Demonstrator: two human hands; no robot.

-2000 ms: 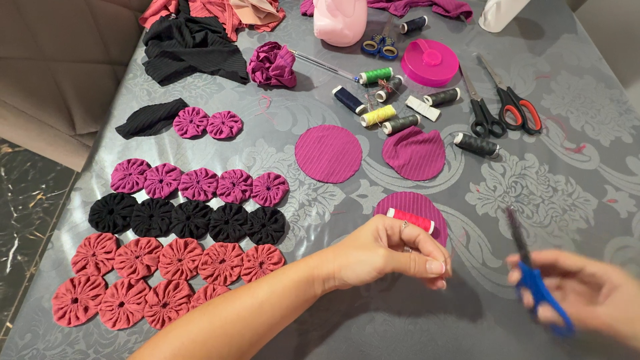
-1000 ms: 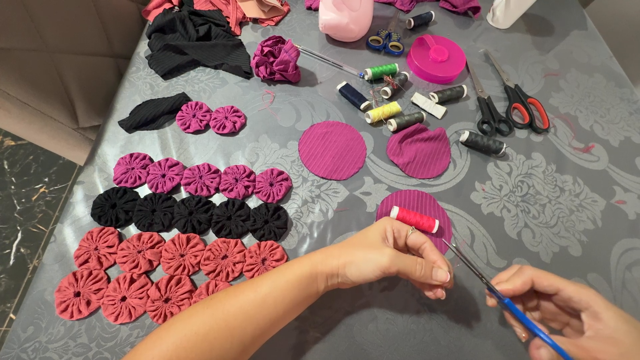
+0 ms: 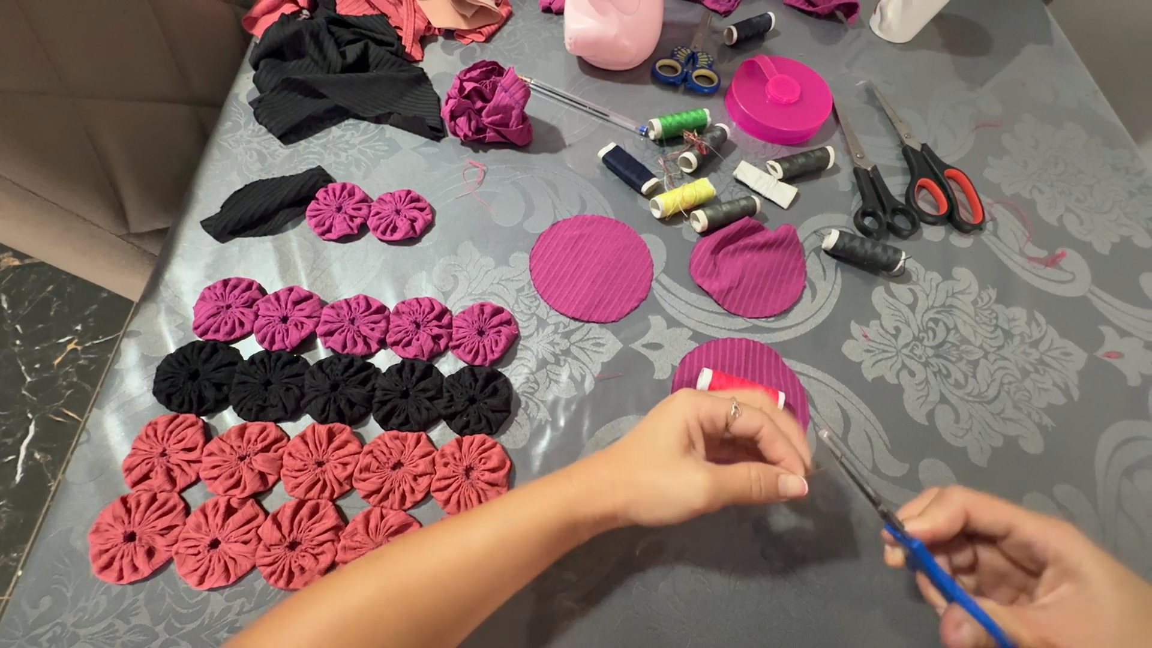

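My left hand (image 3: pixel 720 454) hovers by a red thread spool (image 3: pixel 740 387), which lies on a magenta ribbed fabric circle (image 3: pixel 720 355). Its thumb and fingertips are pinched together; whether thread or a needle sits between them cannot be made out. In my right hand (image 3: pixel 1008 558) is a pair of blue-handled scissors (image 3: pixel 868 490), its blades pointing up and left, tips just right of my left fingertips. Above lie a flat magenta fabric circle (image 3: pixel 591 268) and a rumpled magenta fabric piece (image 3: pixel 749 268).
Gathered fabric yo-yos lie in rows at left: magenta (image 3: pixel 354 326), black (image 3: pixel 340 389) and coral (image 3: pixel 321 461). Several thread spools (image 3: pixel 682 198), black-handled scissors (image 3: pixel 886 202), red-and-black scissors (image 3: pixel 940 184), a pink round container (image 3: pixel 779 99) and black fabric (image 3: pixel 346 76) lie farther back.
The scissors in my right hand have moved in from the right to my left fingertips, then slightly away over the last second. My left hand stays near the red spool.
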